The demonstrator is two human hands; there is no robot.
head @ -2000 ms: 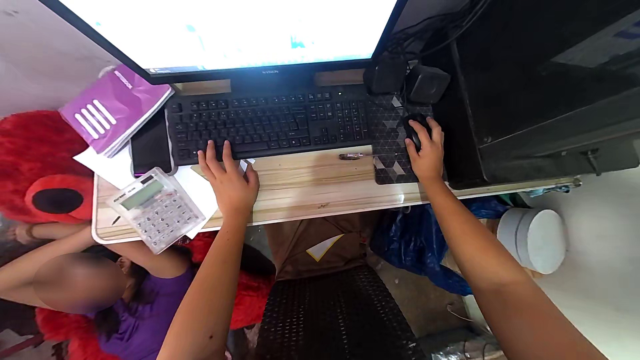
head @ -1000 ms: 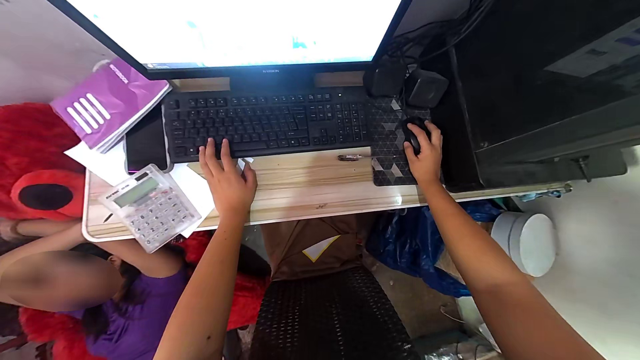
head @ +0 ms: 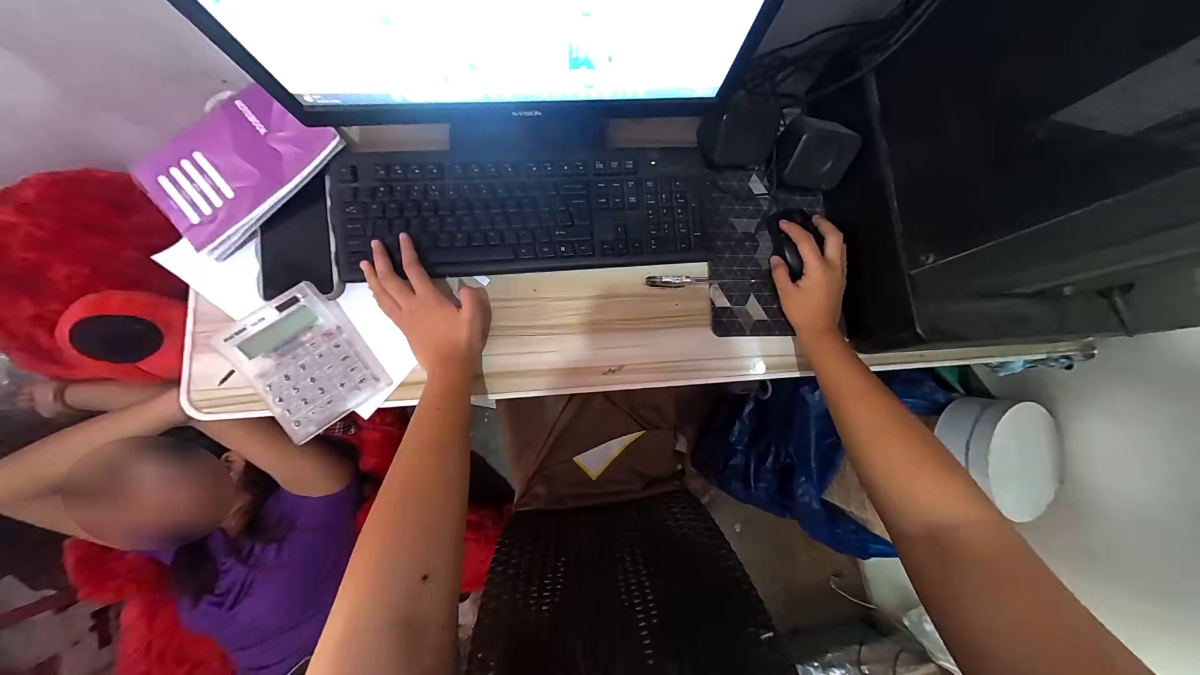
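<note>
My left hand [head: 427,314] rests with its fingers spread on the lower left keys of a black keyboard [head: 525,216], its palm on the wooden desk edge. My right hand [head: 813,277] curls over a black computer mouse [head: 790,246] on a dark mouse pad with a triangle pattern [head: 741,305]. A pen [head: 675,280] lies between the keyboard and the pad's left edge. Above the keyboard stands a lit monitor [head: 516,56]. Left of my left hand, a clear-cased calculator [head: 314,366] lies partly on white paper [head: 380,328], below a dark smartphone [head: 297,246].
Purple notebooks [head: 234,173] lie at the desk's left. Small black speakers [head: 817,152] and cables stand behind the pad, beside a black cabinet [head: 1031,187]. A person in a purple shirt [head: 272,572] is at lower left by a red plush toy [head: 84,234]. A blue plastic bag [head: 787,469] sits below.
Both hands keep their places on the keyboard and mouse. The picture on the monitor looks slightly different. Nothing else has plainly moved.
</note>
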